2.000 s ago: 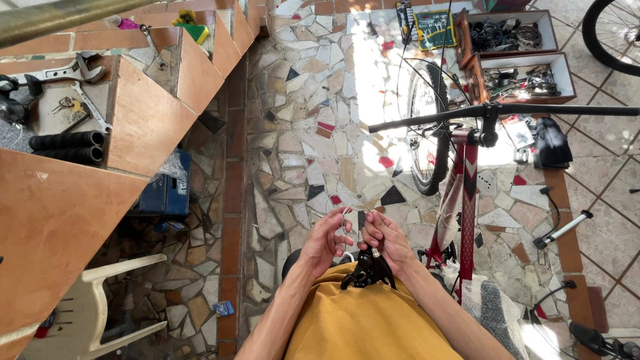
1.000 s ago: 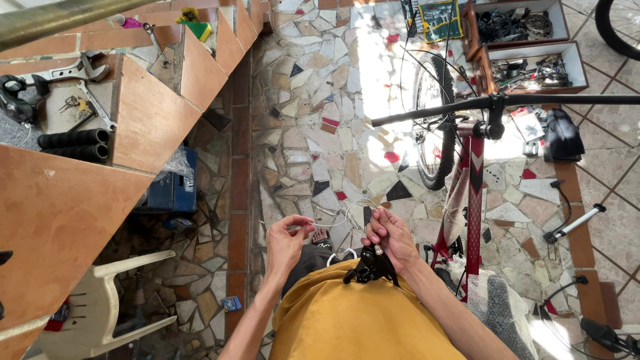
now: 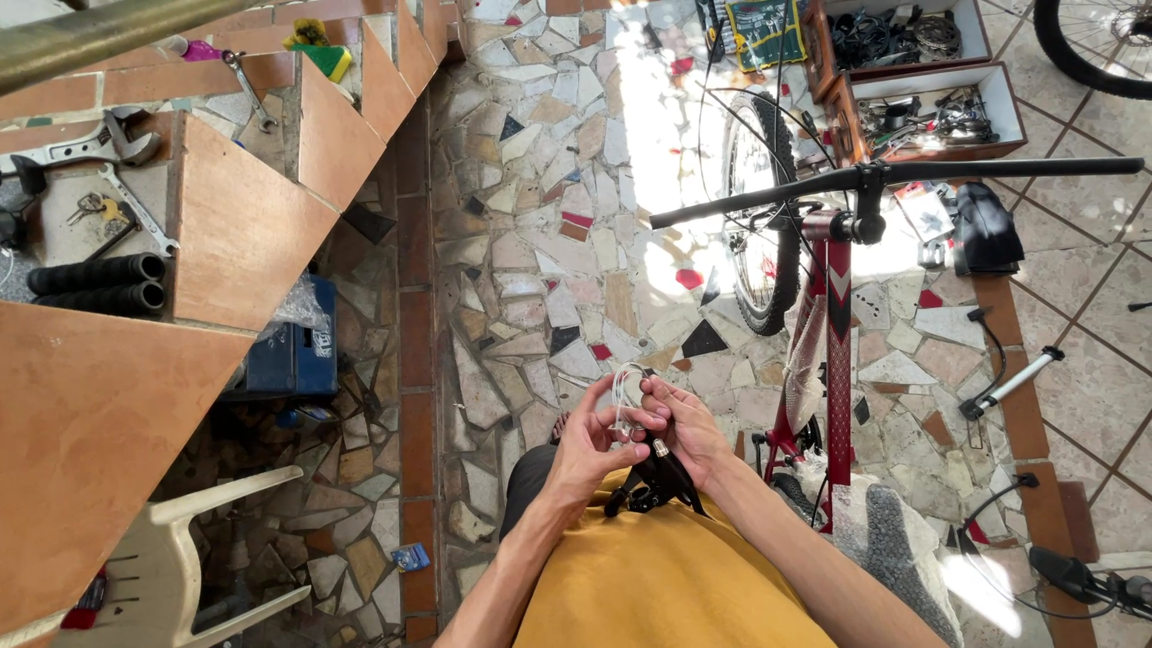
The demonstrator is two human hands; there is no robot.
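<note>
Both of my hands are together in front of my yellow shirt. A thin whitish cable, coiled in loops (image 3: 621, 393), lies between them. My left hand (image 3: 598, 438) has its thumb and fingers around the left side of the loops. My right hand (image 3: 688, 427) pinches the cable on the right side with thumb and forefinger. Just under the fingers, against the shirt, sits a black bicycle brake lever (image 3: 650, 490) with a silver metal fitting. How the lever is held is partly hidden by my hands.
A red bicycle frame (image 3: 838, 387) with a black handlebar (image 3: 774, 192) stands at right. Drawers of parts (image 3: 1012, 112) lie behind it. At left are tiled steps (image 3: 243, 225) with wrenches and black grips (image 3: 99, 274), a blue crate (image 3: 292, 351) and a plastic chair (image 3: 184, 558).
My left hand has moved right, back beside my right hand. The cable, stretched loosely between the hands a second ago, now shows as small loops at the fingers.
</note>
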